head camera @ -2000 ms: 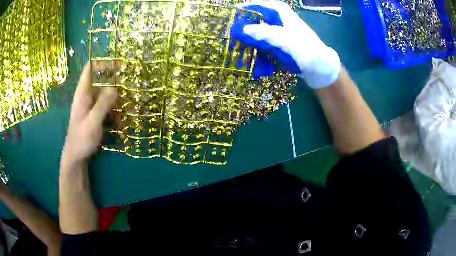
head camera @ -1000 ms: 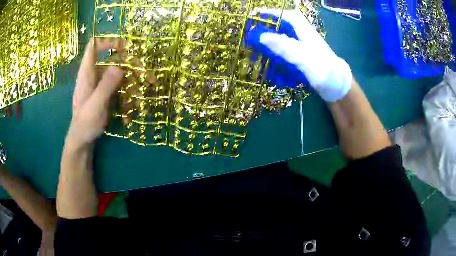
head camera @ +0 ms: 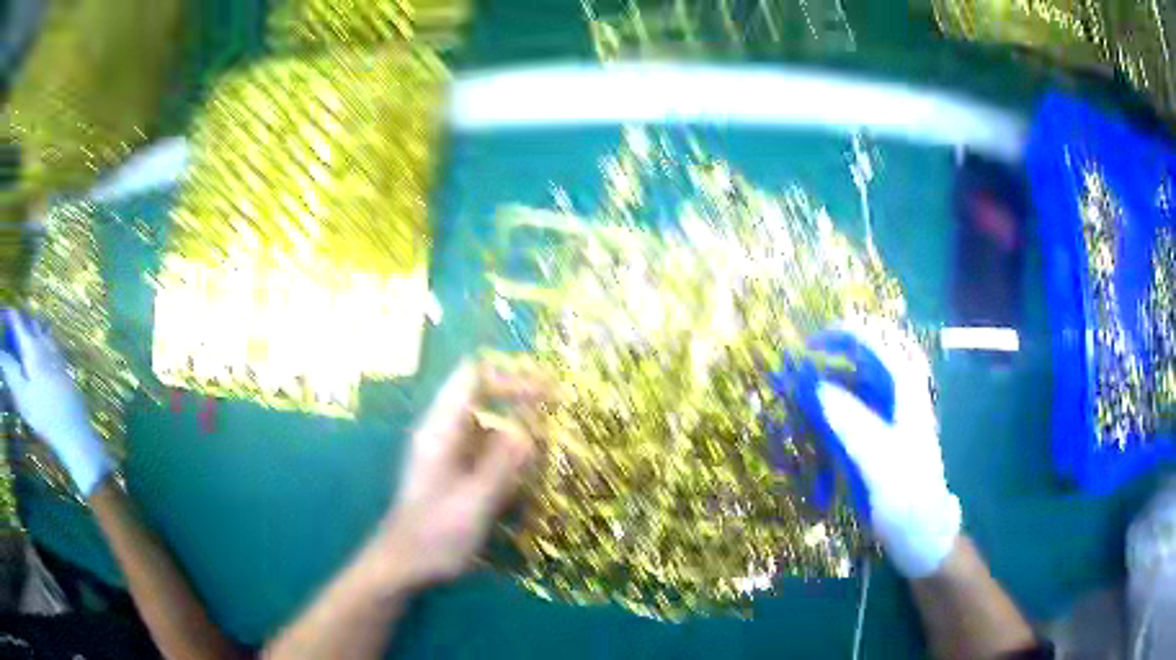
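The gold sprue frame (head camera: 645, 387) lies over or just above the glittering pile of loose parts; motion blur hides where one ends and the other begins. My left hand (head camera: 471, 471), bare, grips the frame's left side, fingers curled around it. My right hand (head camera: 877, 438), in a white glove with blue palm and fingers, holds the frame's right side. The small parts under my fingers are too blurred to make out.
A thick stack of full frames (head camera: 303, 232) stands to the left. Another worker's gloved hand (head camera: 52, 400) is at the far left. A blue bin (head camera: 1070, 310) with loose parts and a dark flat rectangle (head camera: 989, 245) are at the right. A white strip (head camera: 735, 103) crosses the bench behind.
The view has swung up and to the left, showing more of the bench, the whole stack and another worker's hand. Both my hands still hold the frame, which appears lower in the picture.
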